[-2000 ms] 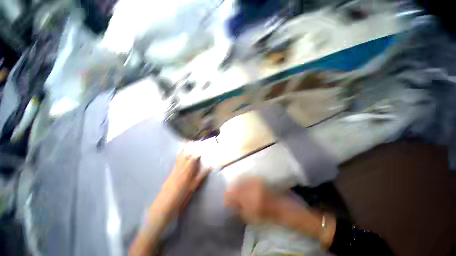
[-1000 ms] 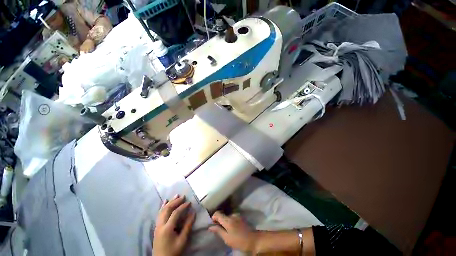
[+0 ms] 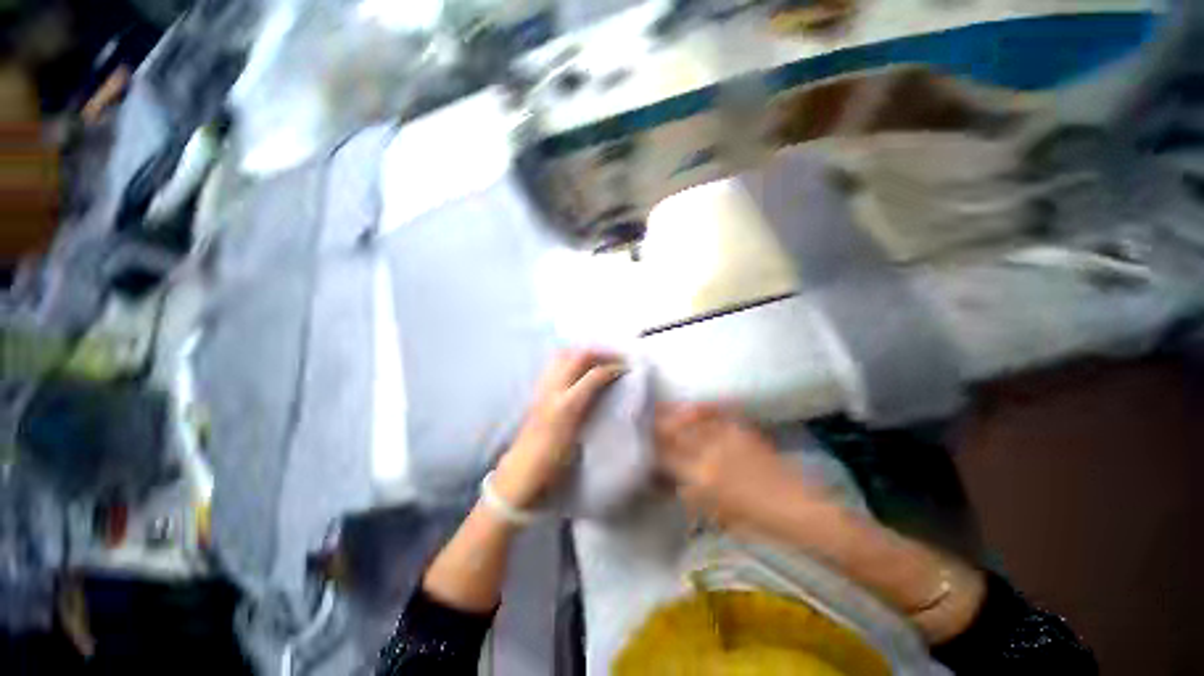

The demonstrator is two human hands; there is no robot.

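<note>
The picture is blurred. My left hand (image 3: 561,416) is on the left side of a grey cloth panel (image 3: 615,456), its fingertips curled at the cloth's top edge just below the bright needle area. My right hand (image 3: 713,456) is at the right side of the same cloth, fingers bent against it. The cloth looks bunched between the two hands. The sewing machine (image 3: 687,145) stands behind, its needle area lost in glare. A folded grey strip (image 3: 858,291) lies across the machine bed (image 3: 739,357), right of the needle.
Long grey sewn panels (image 3: 264,357) lie left of the work. A brown surface (image 3: 1083,515) is at the lower right. A mustard-yellow garment (image 3: 746,641) shows at the bottom edge. Blurred cloth and clutter fill the far left.
The view has moved closer and turned. The cloth that lay flat under both my hands is now bunched between them, and my hands are raised at its edges.
</note>
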